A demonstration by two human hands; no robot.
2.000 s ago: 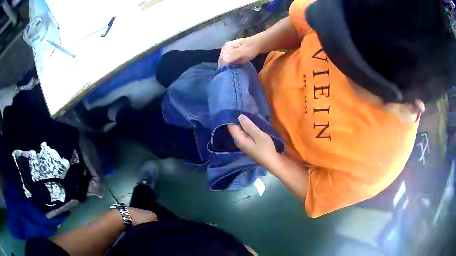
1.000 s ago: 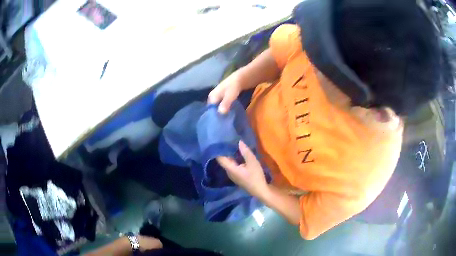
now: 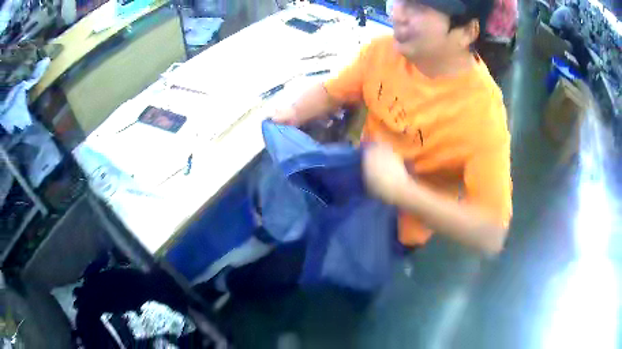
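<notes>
A blue denim garment (image 3: 348, 225) hangs in front of a seated person in an orange shirt (image 3: 443, 129). That person holds it up with both hands, spread at its upper edge, and it is blurred. My own left and right hands are not in the picture.
A white desk (image 3: 225, 88) stands to the left, with a dark rectangle (image 3: 162, 118), another dark rectangle (image 3: 302, 24) and pens on it. A yellow-tan table (image 3: 123, 65) is behind it. A black cloth with a white print (image 3: 160, 319) lies at the lower left. Cardboard boxes (image 3: 566, 112) are at the right.
The view has lifted and shows more of the desk and floor. The orange-shirted person has raised and spread the denim. The wrist with a watch at the bottom has left the picture.
</notes>
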